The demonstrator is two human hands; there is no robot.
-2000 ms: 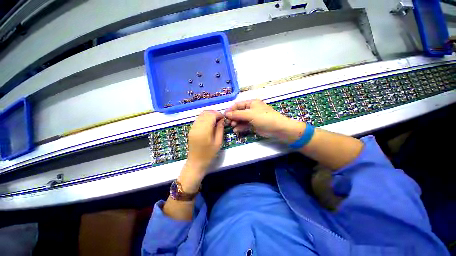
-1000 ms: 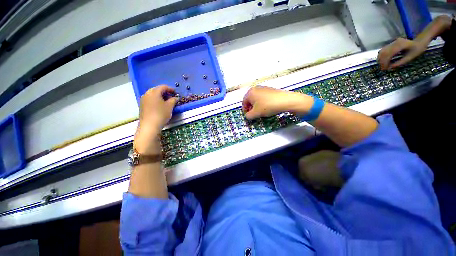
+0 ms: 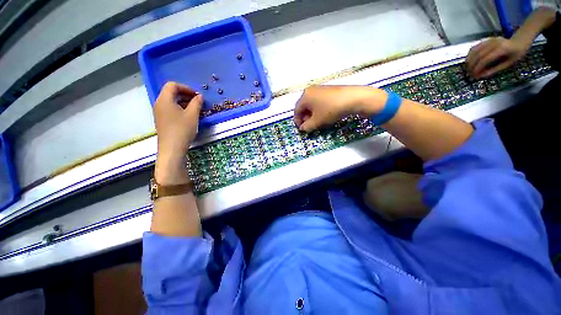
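Note:
The green circuit board panel lies in the rail channel. The blue parts tray stands behind it, with small copper-red coils gathered along its near edge and several loose further back. My left hand is over the tray's near left corner, thumb and forefinger close together; whether a coil is between them cannot be seen. My right hand is bent down over the panel, right of the tray, its fingertips curled at the boards; anything in them is hidden.
Another person's hand is over the panel's right part. A second blue tray is cut off at the left edge, a third at the top right. A metal rail edge runs along the near side. A yellow strip lies behind the channel.
My hands parted from over the panel: the left went to the tray, the right stayed over the boards. Another person's hand appeared at the right. The view shifted, moving the tray up and left.

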